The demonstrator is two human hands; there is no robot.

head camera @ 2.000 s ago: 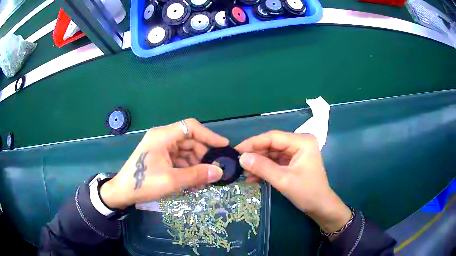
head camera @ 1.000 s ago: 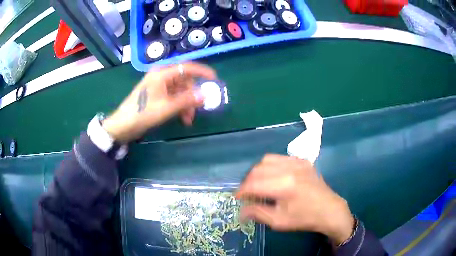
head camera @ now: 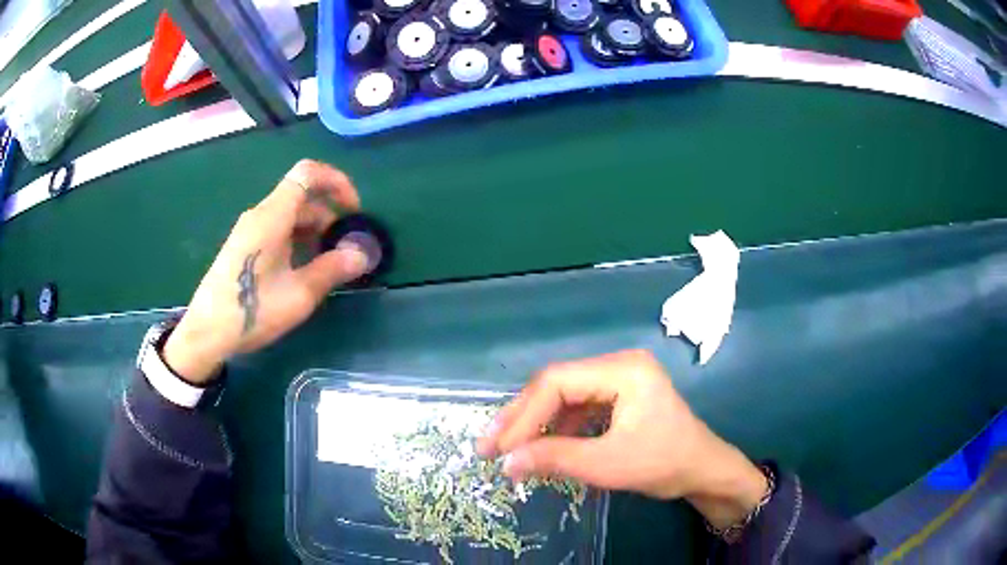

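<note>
My left hand has its thumb and fingers on a black wheel with a greyish hub, over the belt near its front edge. My right hand is over the right part of the clear plastic tub, thumb and forefinger close together at the heap of small metal pieces. Whether a piece is between those fingertips cannot be told. A white label shows at the tub's upper left.
A blue bin full of wheels stands across the belt. Small wheels sit at the belt's left edge. A crumpled white scrap lies right. A grey post, red bins and a plastic bag are beyond.
The hands parted from the wheel they both held two seconds ago. My left hand moved up, then left and down with a wheel. My right hand moved down and left over the tub.
</note>
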